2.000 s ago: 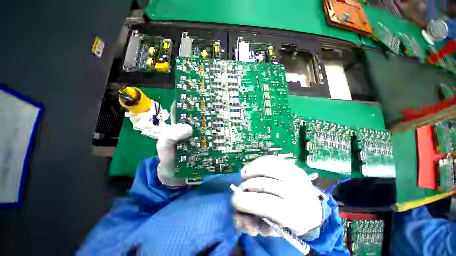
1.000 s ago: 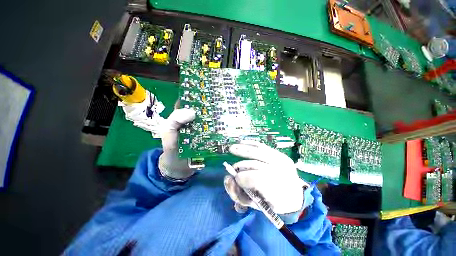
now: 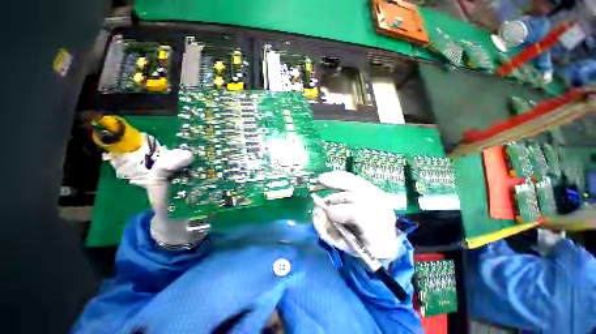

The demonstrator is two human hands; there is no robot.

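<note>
A green circuit board (image 3: 245, 147) is held up in front of me, its side with rows of small parts facing me. My left hand (image 3: 171, 189), in a white glove, grips its left edge. My right hand (image 3: 359, 212), also white-gloved, is at the board's lower right corner and holds a slim pen-like tool (image 3: 376, 266) with a pale label and black end. The tool's tip is blurred against the glove. Whether the right fingers also touch the board is hard to tell.
Behind the board, three boards with yellow parts (image 3: 137, 64) sit in black carriers. An empty carrier (image 3: 346, 85) is beside them. More boards (image 3: 379, 168) lie on the green mat. A yellow pot (image 3: 117, 136) and white cloth (image 3: 131, 164) are left. A person's blue sleeve (image 3: 523, 280) is right.
The view has shifted, so the scene sits further left. The right hand has moved from the board's lower edge to its lower right corner, and the tool has turned slightly with it.
</note>
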